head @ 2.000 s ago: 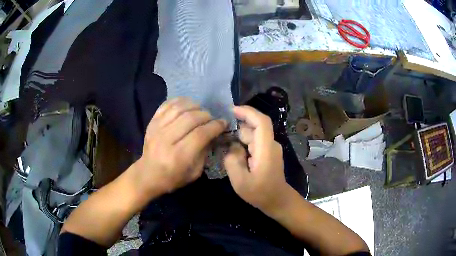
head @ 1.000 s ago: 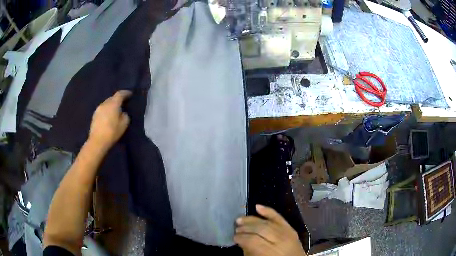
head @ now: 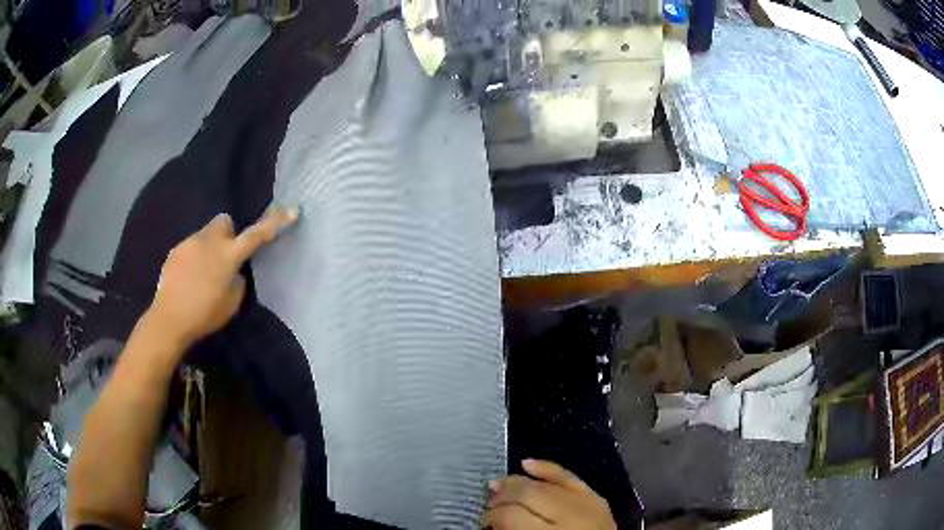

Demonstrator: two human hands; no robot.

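Note:
A long light grey panel (head: 388,280) lies from the machine down over my lap, its straight edge on the right. A black panel (head: 279,342) shows beside and under its left side. My left hand (head: 212,274) rests on the cloth at the grey panel's left edge, index finger extended on the grey. My right hand (head: 549,502) is at the bottom, cut off by the picture's edge, its fingertips on the panel's lower right edge. The cream overlock machine (head: 559,93) stands at the panel's upper right; its needle area is not clearly visible.
Red-handled scissors (head: 773,201) lie on pale blue cloth (head: 818,124) at the right of the table. Overlapping grey and black cut pieces (head: 155,145) lie at the left. A grey heap (head: 93,414) is low left. Boxes, papers and a patterned framed item (head: 916,406) are on the floor.
Since two seconds ago my hands have parted from the panel's end. In the last second my left hand moved slightly down, its finger now on the grey; my right hand moved slightly down.

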